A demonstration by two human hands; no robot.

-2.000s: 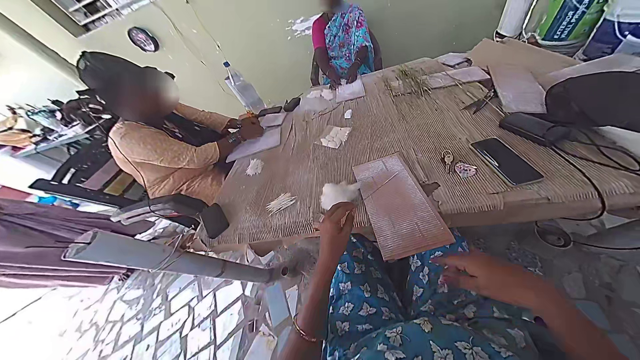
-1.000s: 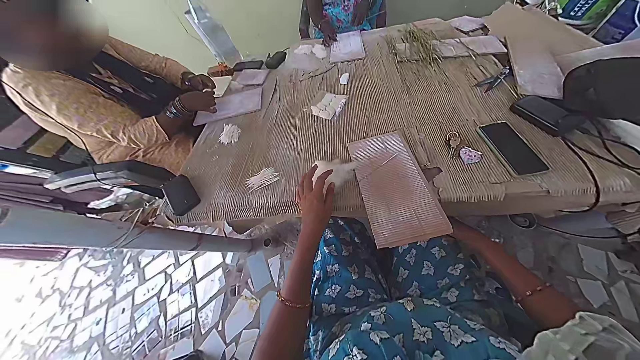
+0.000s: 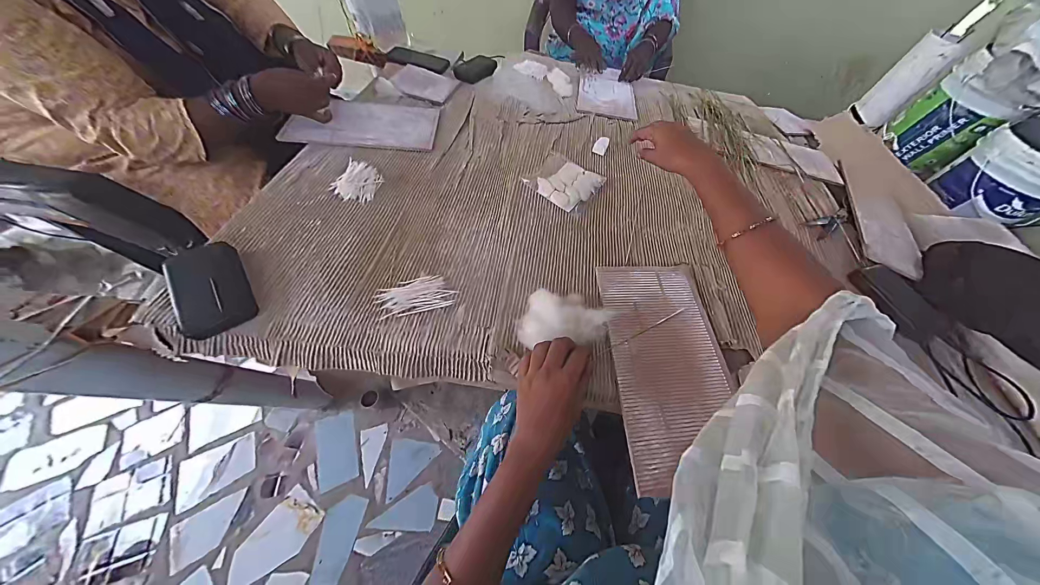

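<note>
My left hand (image 3: 555,382) rests at the table's near edge, its fingertips on a fluffy wad of white cotton (image 3: 561,318). Beside it lies a ribbed board (image 3: 670,382) with a thin stick (image 3: 650,327) across it, the board jutting over the edge. My right hand (image 3: 668,149) is stretched far over the table, fingers curled, near a small white piece (image 3: 600,146); whether it pinches anything is unclear. Flattened white cotton pieces (image 3: 569,185) lie on a clear sheet in the middle. A pile of thin white rolled wicks (image 3: 416,296) lies left of the cotton.
Another wick pile (image 3: 356,180) lies before a person (image 3: 130,106) at the left, whose hands are over a board (image 3: 361,126). A second person (image 3: 613,28) works at the far edge. Dry grass stalks (image 3: 719,134), pliers (image 3: 829,221), a black case (image 3: 210,288) and paint buckets (image 3: 934,122) stand or lie around.
My right hand has moved from beside the ribbed board far forward over the table. My left hand stays at the cotton. The view has shifted, now closer over the table.
</note>
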